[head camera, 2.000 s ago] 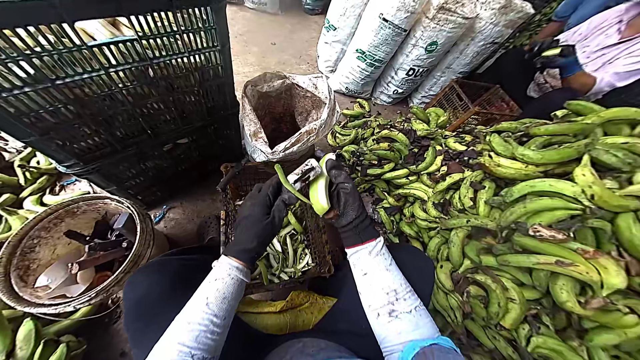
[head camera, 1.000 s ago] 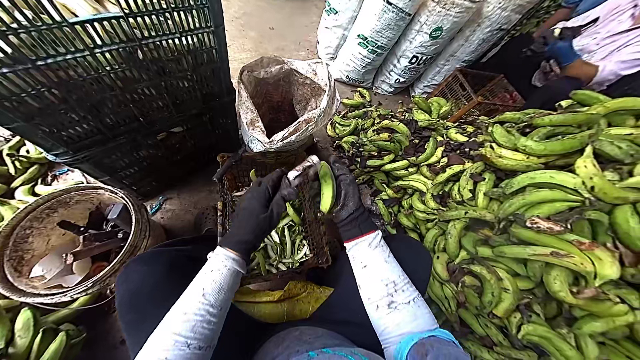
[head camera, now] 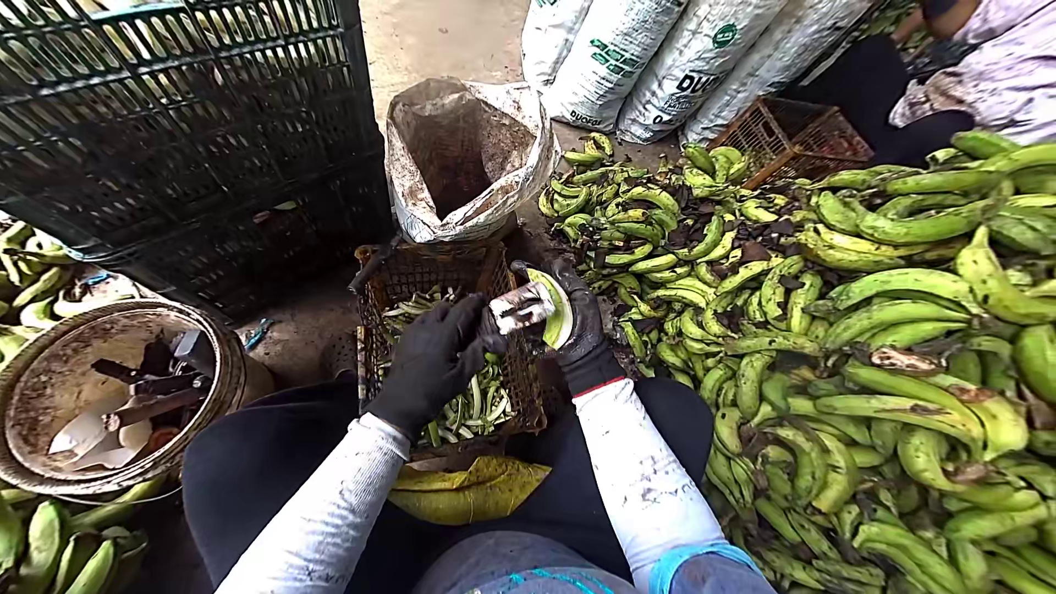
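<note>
In a black glove, my left hand grips a peeler-like tool with a pale, stained head, which rests against a green plantain. Curved and upright, the plantain is held in my right hand, also gloved in black; a pale strip of flesh shows along it. Below both hands, a brown plastic crate between my legs holds many green-and-white peel strips. Part of the crate is hidden by my left hand and forearm.
An open woven sack stands beyond the crate. Green plantains are heaped at right. A round tub with tools and dark crates are at left. Filled white sacks, a small crate and another person are farther back.
Two seconds ago a long green peel strip hung beside the plantain; it is no longer there. The tool's head, seen left of the plantain a second ago, is now against it.
</note>
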